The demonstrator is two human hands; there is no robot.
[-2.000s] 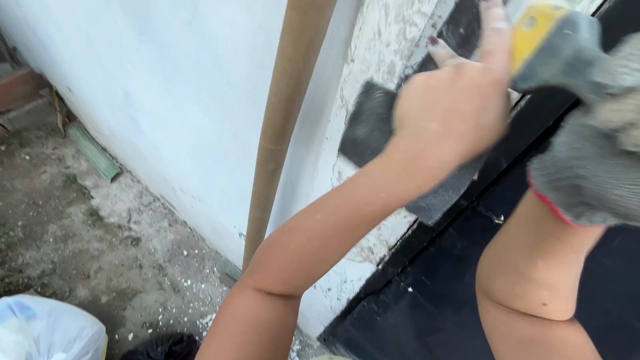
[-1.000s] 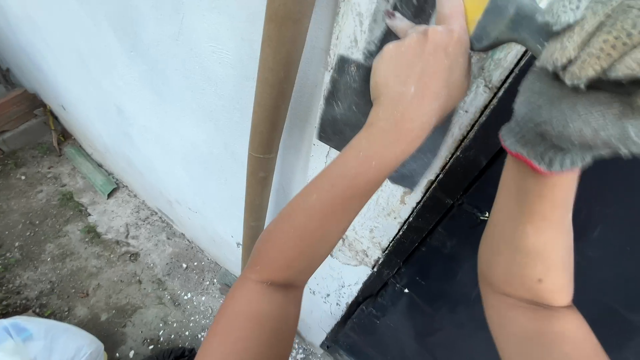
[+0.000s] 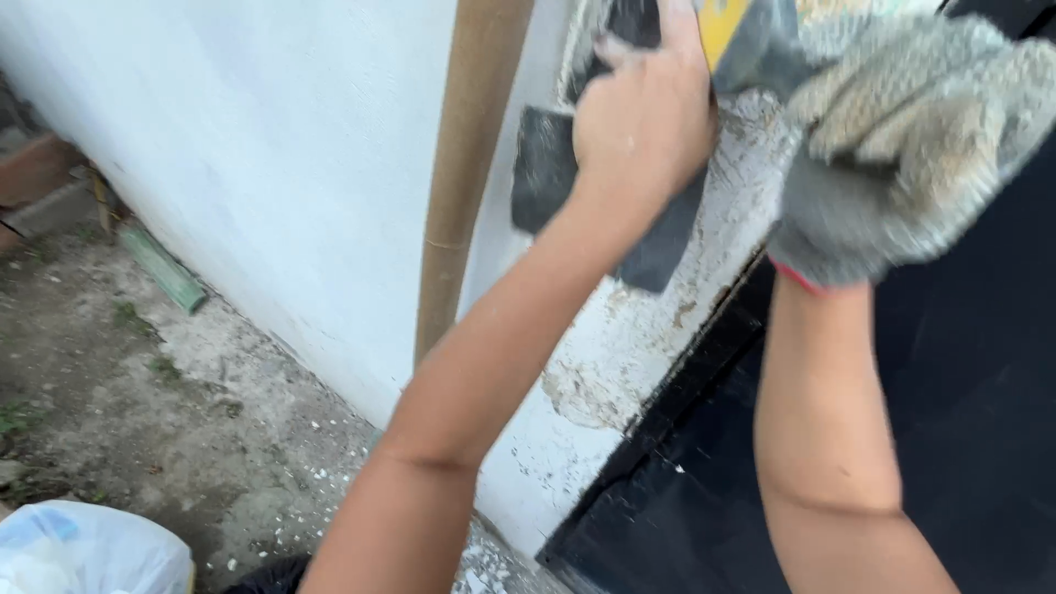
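A broad, dark flat blade lies against the chipped white plaster strip beside a black door or panel. My bare left hand is over its middle, one finger pointing up and the other fingertips mostly hidden. Past that hand, a yellow and grey handle leads up to my right hand, which wears a grey knitted glove and is closed round the end of it. Blade and handle look like one wide scraper, but the join is covered. Another dark piece shows at the top; what it is, I cannot tell.
A bamboo pole leans along the white wall. The black panel stands at the right. Below are a green strip, white chips on the ground and a white plastic bag.
My left hand and the dark blade have moved up and to the left along the plaster, closer to the bamboo pole. My gloved right hand stays on the handle side.
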